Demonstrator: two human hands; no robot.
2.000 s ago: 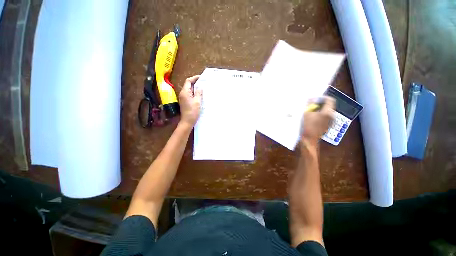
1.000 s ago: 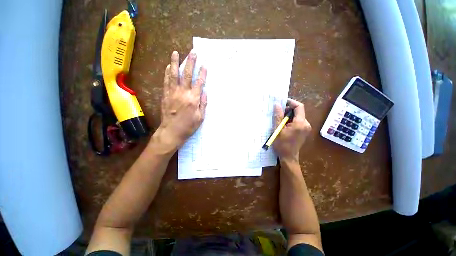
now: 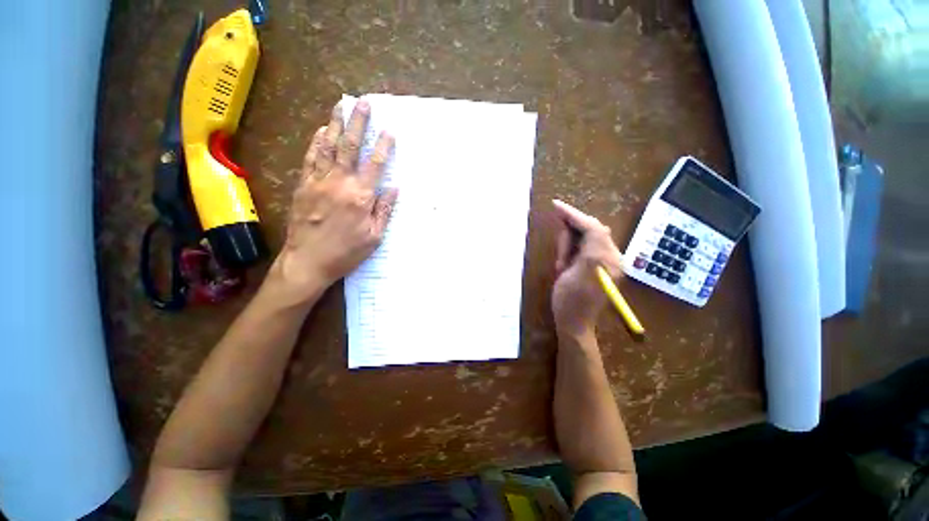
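A small stack of white record sheets [image 3: 448, 234] lies on the brown table, with faint printed lines along its left side. My left hand [image 3: 341, 204] rests flat on the sheets' upper left part, fingers a little apart, gripping nothing. My right hand [image 3: 584, 267] is just right of the sheets and holds a yellow pen [image 3: 619, 301]; the pen's dark end points down to the right. A white calculator [image 3: 690, 232] with a grey display and dark keys lies right of my right hand, not touched.
A yellow handheld cutter [image 3: 216, 132] and black-handled shears [image 3: 163, 229] lie left of my left hand. Large paper rolls lie at the left [image 3: 51, 254] and right [image 3: 779, 234]. A blue folder [image 3: 864, 234] lies beyond the right rolls. The table's front edge [image 3: 703, 425] is near my forearms.
The sheets are now squared into one stack, where they overlapped unevenly before. My right hand has come off the paper, and the pen has swung to point down to the right.
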